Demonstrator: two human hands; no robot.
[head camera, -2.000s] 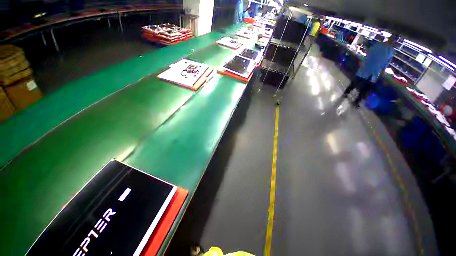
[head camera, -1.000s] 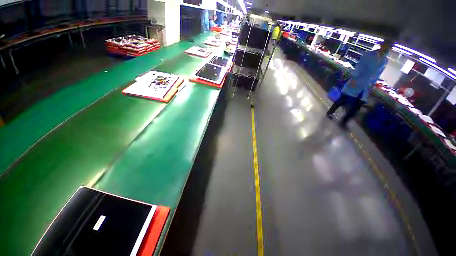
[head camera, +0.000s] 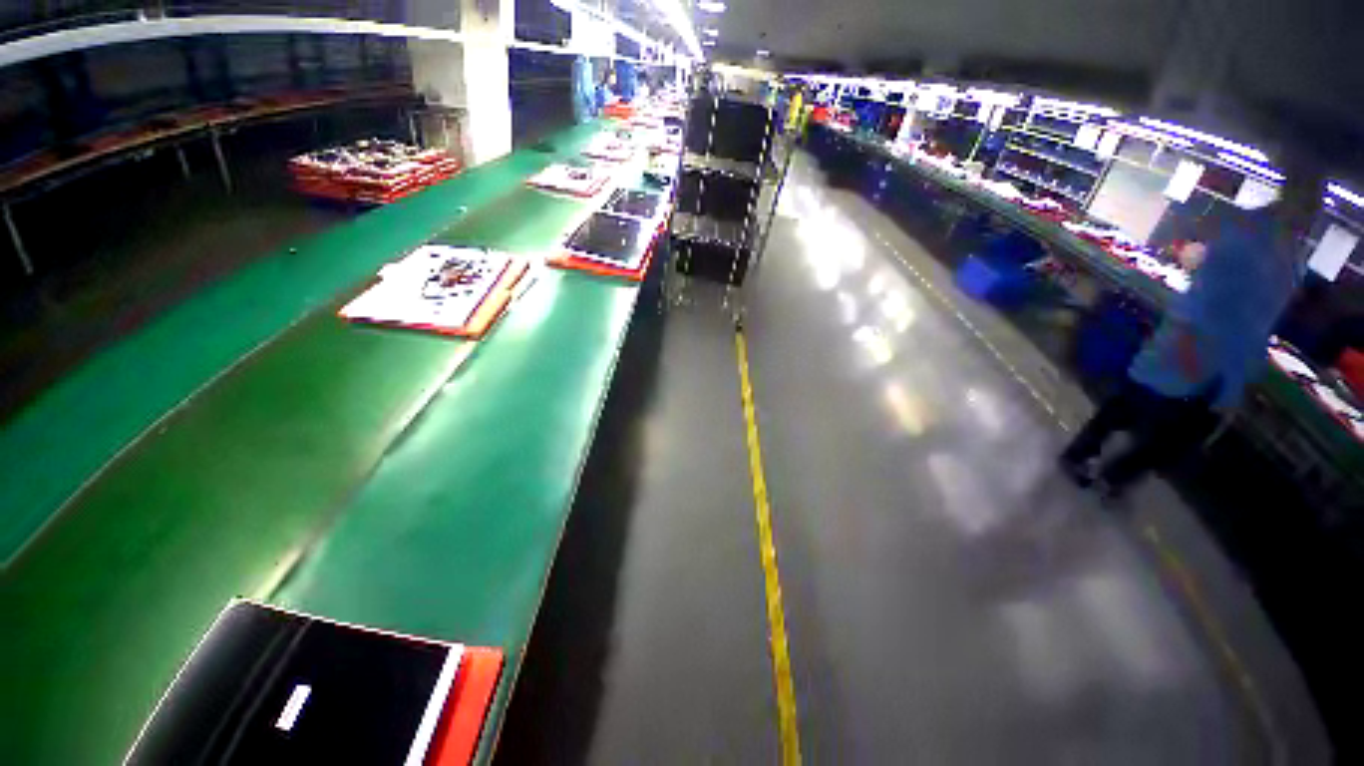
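Note:
A screen unit (head camera: 322, 681) lies face up at the lower left, cut off by the bottom edge. Its front is glossy black with a small white label (head camera: 295, 708). A red-orange foam pad (head camera: 476, 703) shows under its right side. The unit lies on the green bench (head camera: 449, 486). Farther along, a unit with its white back up (head camera: 426, 289) lies on a red-orange pad, and a black screen unit (head camera: 606, 240) lies beyond it at the bench's right edge. Neither my left hand nor my right hand is in view.
A wheeled rack (head camera: 718, 195) stands by the bench's right edge, beside the aisle. A yellow line (head camera: 763, 524) runs along the grey floor. A person in a blue coat (head camera: 1219, 322) is at the right. Stacked red-orange pads (head camera: 374, 172) are at the back left.
The near screen has gone from lit white lettering to black. The yellow patch at the bottom edge has left view. The person in blue has come nearer on the right. The view has shifted.

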